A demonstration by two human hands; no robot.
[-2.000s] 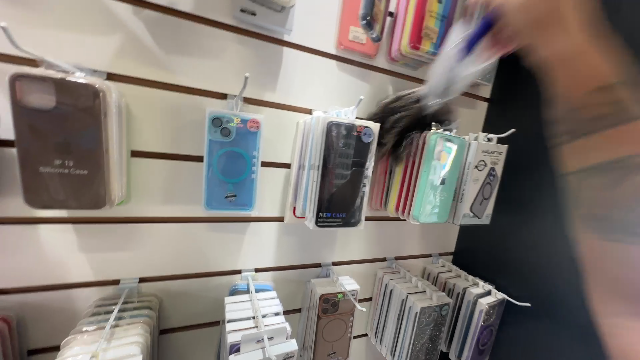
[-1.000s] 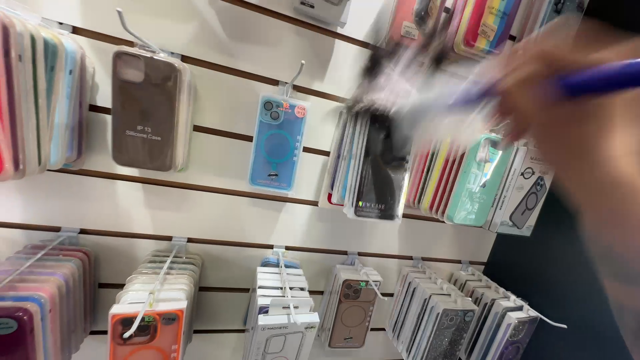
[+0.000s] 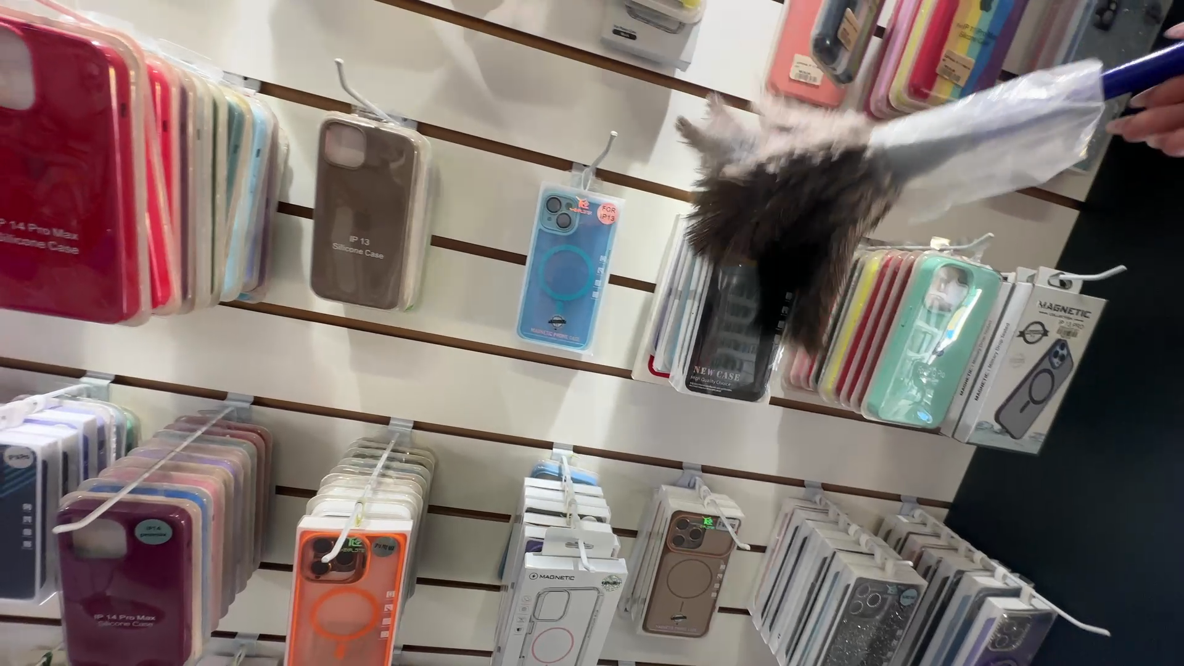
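At the upper right edge, only the fingers of my right hand (image 3: 1156,116) show, at the blue handle of a feather duster (image 3: 805,199). A crumpled clear plastic sleeve (image 3: 999,134) wraps the duster's neck. Its dark and pale feathers hang over the top of the packaged black phone cases (image 3: 731,342), hiding part of them. Just right of the feathers hang a mint green phone case (image 3: 930,342) and a white boxed magnetic case (image 3: 1036,370). Left of them a blue phone case (image 3: 569,273) hangs alone. My left hand is out of view.
A white slatwall panel (image 3: 462,370) carries rows of packaged cases on protruding metal hooks. Red cases (image 3: 65,176) and a brown case (image 3: 365,213) hang at left. Lower rows include an orange case (image 3: 342,601) and glittery cases (image 3: 874,620). A dark surface (image 3: 1091,518) borders the right.
My right hand has moved out to the right edge with the duster. The hand and duster were blurred by motion in the earlier frames. The view has swung left, bringing red cases in.
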